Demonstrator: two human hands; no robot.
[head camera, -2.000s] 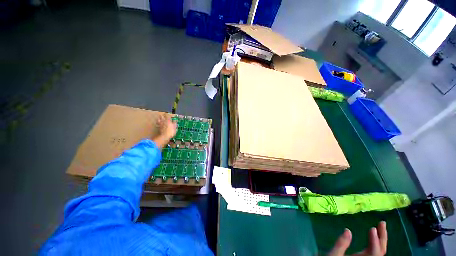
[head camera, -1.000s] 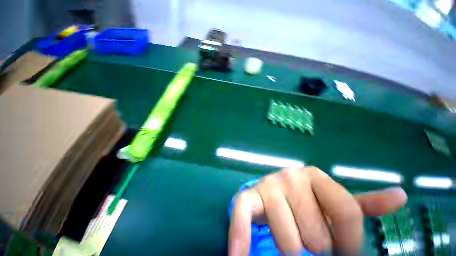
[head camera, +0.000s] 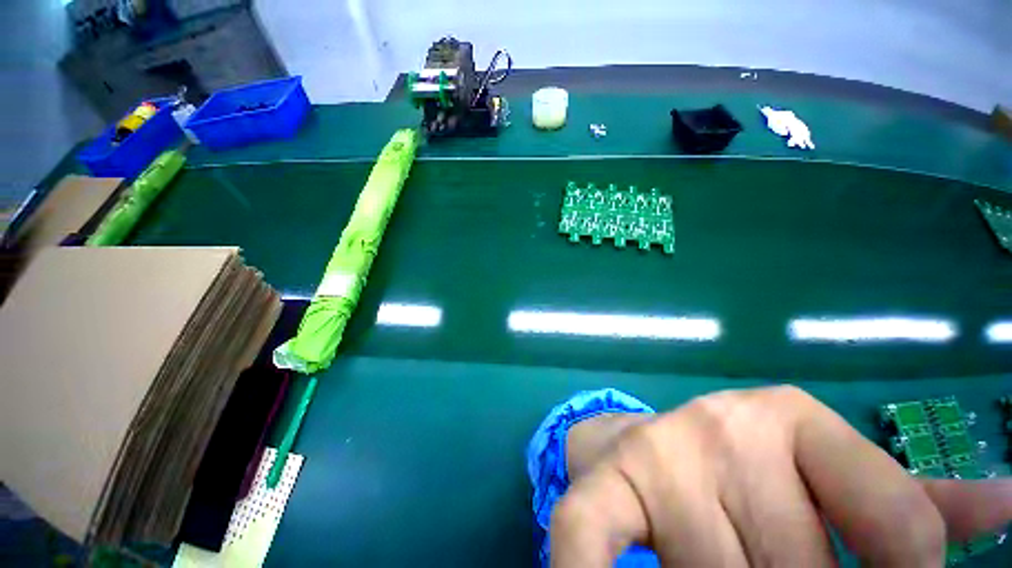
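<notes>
My right hand (head camera: 755, 488) is large and close at the bottom right, back of the hand towards me. Its fingers bend down out of the picture and the thumb points right, partly blurred. The fingertips are hidden, and I see nothing held. A blue cuff (head camera: 560, 455) is at the wrist. A green PCB panel (head camera: 938, 427) lies on the bench behind my thumb, partly covered. Another green panel (head camera: 617, 216) lies alone farther back. Parts of other panels show at the right edge. My left hand is out of view.
A tall stack of cardboard sheets (head camera: 100, 355) stands at left. Beside it are a lime-green roll (head camera: 355, 250), a green stick (head camera: 294, 433) and a dotted label sheet (head camera: 261, 516). Along the back are blue bins (head camera: 250, 117), a black device (head camera: 455, 94), a white tub (head camera: 549, 109) and a black tray (head camera: 706, 130).
The view has swung right from the low stack of panels to the green bench. My left hand has left the picture. My right hand has come nearer and larger.
</notes>
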